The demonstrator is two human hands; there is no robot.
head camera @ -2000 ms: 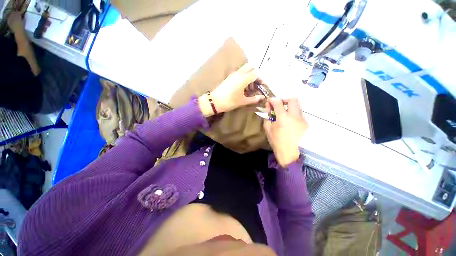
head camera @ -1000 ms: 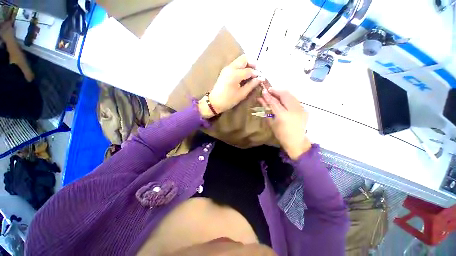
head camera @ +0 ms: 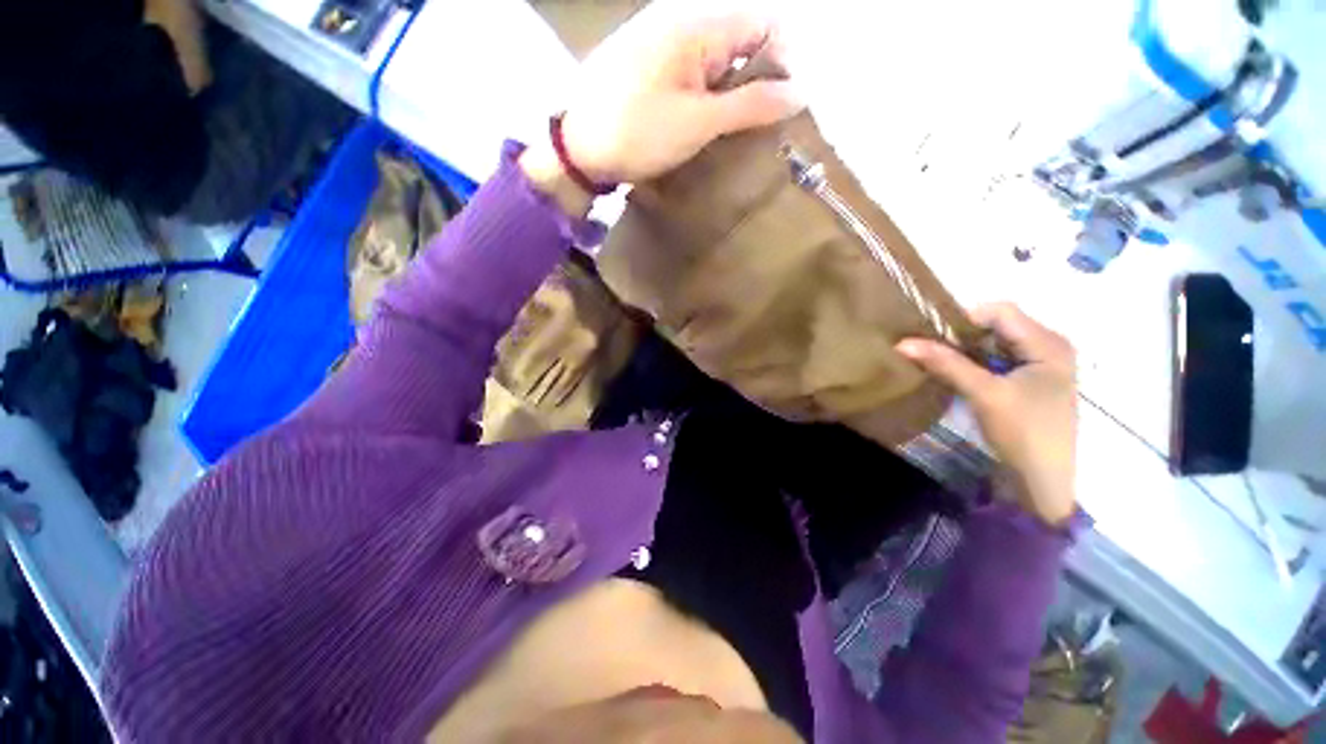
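The khaki garment panel (head camera: 785, 276) is held up between my two hands at the table's front edge, with soft folds in its lower part. A light zipper (head camera: 880, 250) runs along its upper right edge, with a small metal piece at its upper left end. My left hand (head camera: 676, 95) grips the cloth at the top, fingers curled. My right hand (head camera: 1011, 381) pinches the panel's right corner by the zipper's lower end. Whether the snips are still in my right hand cannot be seen.
The sewing machine (head camera: 1214, 131) stands at the upper right. A dark flat panel (head camera: 1211, 374) lies on the white table (head camera: 1163, 545). A blue bin (head camera: 269, 349) with crumpled khaki cloth is at the left. Another person's arm (head camera: 182, 44) shows at the upper left.
My hands have moved apart, the left up and the right outward and down. The panel is now stretched between them with the zipper showing. The silver blades no longer show.
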